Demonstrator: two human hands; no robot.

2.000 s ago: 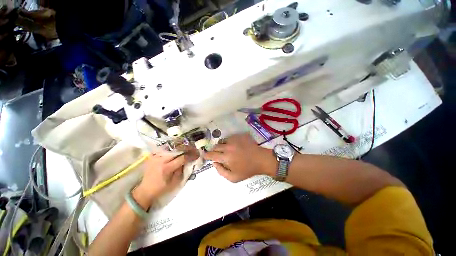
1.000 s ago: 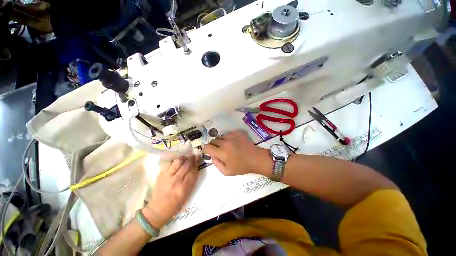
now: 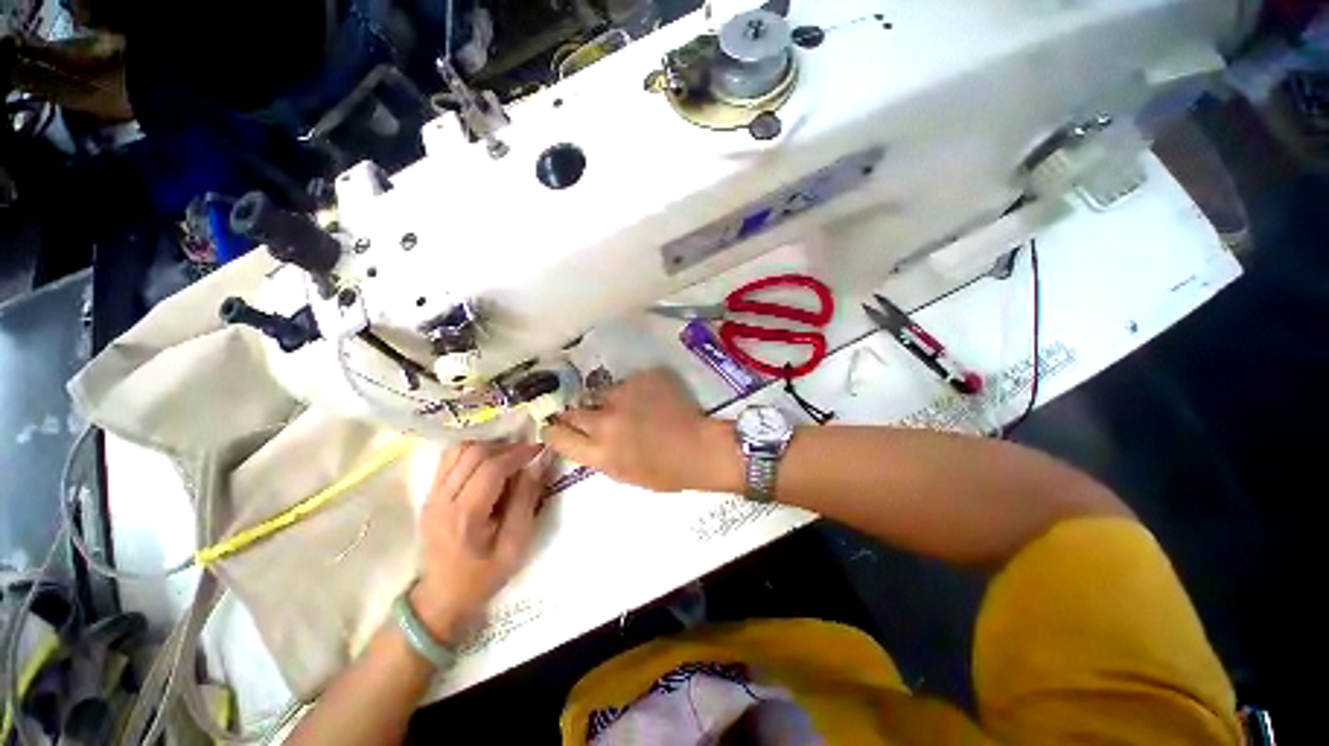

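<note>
A beige cloth bag piece [image 3: 328,496] with a yellow binding line [image 3: 314,503] lies at the left end of the white sewing machine [image 3: 583,219]. Its edge runs under the needle area and presser foot [image 3: 464,372]. My left hand [image 3: 478,517] is on the cloth edge just in front of the needle, fingers bent and holding it. My right hand [image 3: 641,434] pinches the end of the same edge, right of the needle. The fingertips of both hands are close together, and the cloth between them is mostly hidden.
Red-handled scissors [image 3: 777,324] lie behind my right hand, beside a purple packet [image 3: 722,359]. Dark snips with a red end [image 3: 927,347] lie further right, near a thin cord [image 3: 1036,335]. Grey straps [image 3: 178,641] hang at the left above a bundle [image 3: 88,656].
The whole view has shifted slightly. My left hand has moved right along the cloth edge, nearer my right hand, since the earliest frame. The cloth has changed its folds a little.
</note>
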